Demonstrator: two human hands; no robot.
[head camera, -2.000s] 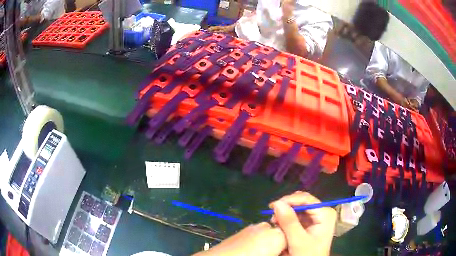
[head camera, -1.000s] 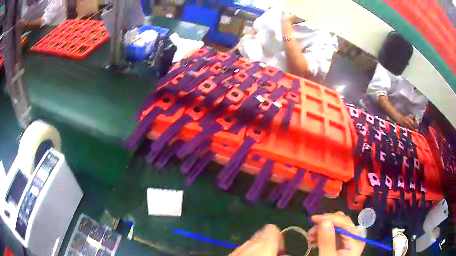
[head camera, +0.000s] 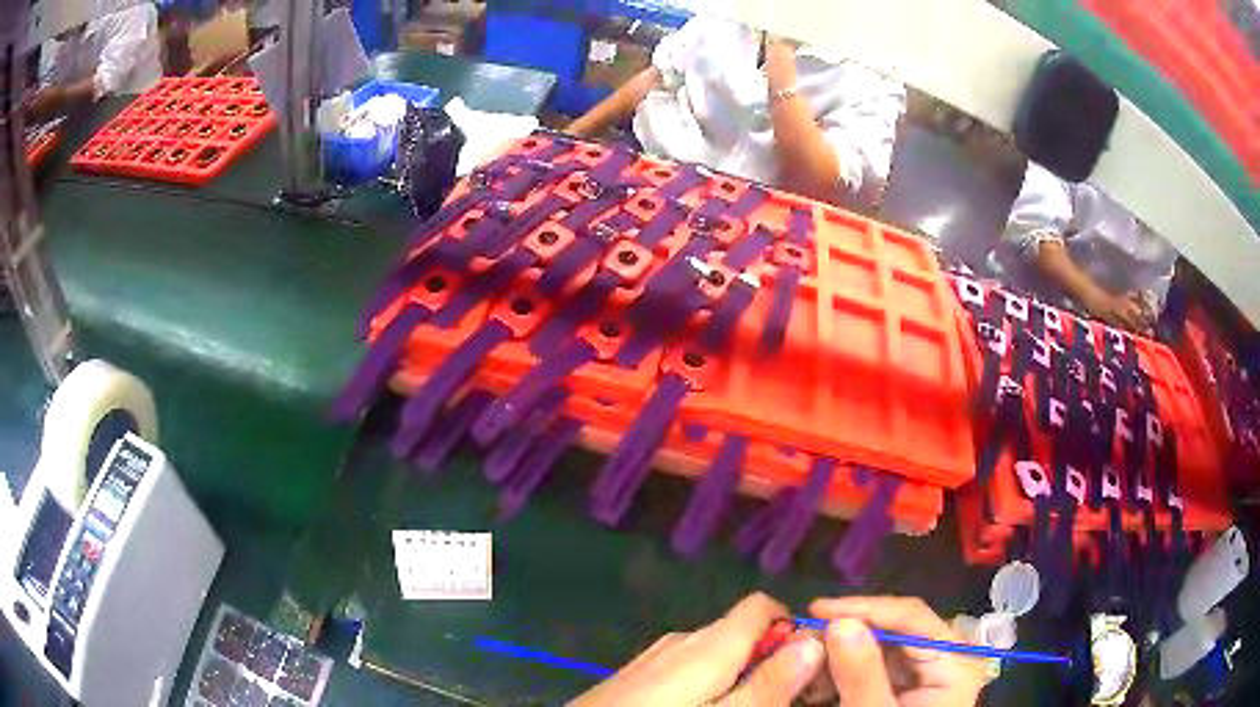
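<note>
My left hand and my right hand meet at the bottom edge, right of centre, fingertips together. My right hand pinches a thin blue stick tool, which points right towards a small clear pot. My left fingers hold a small glossy reddish thing, possibly a watch case, mostly hidden by the fingers. Dark purple watch straps hang over the front edge of the stacked red trays.
A white tape dispenser and a sheet of dark squares are at left. A white card and a spare blue stick lie on the green mat. More trays and a round holder are at right. People sit opposite.
My hands have come together. The yellowish ring seen between them a second ago no longer shows, and the reddish thing now shows. The blue stick is more level. The camera view has shifted.
</note>
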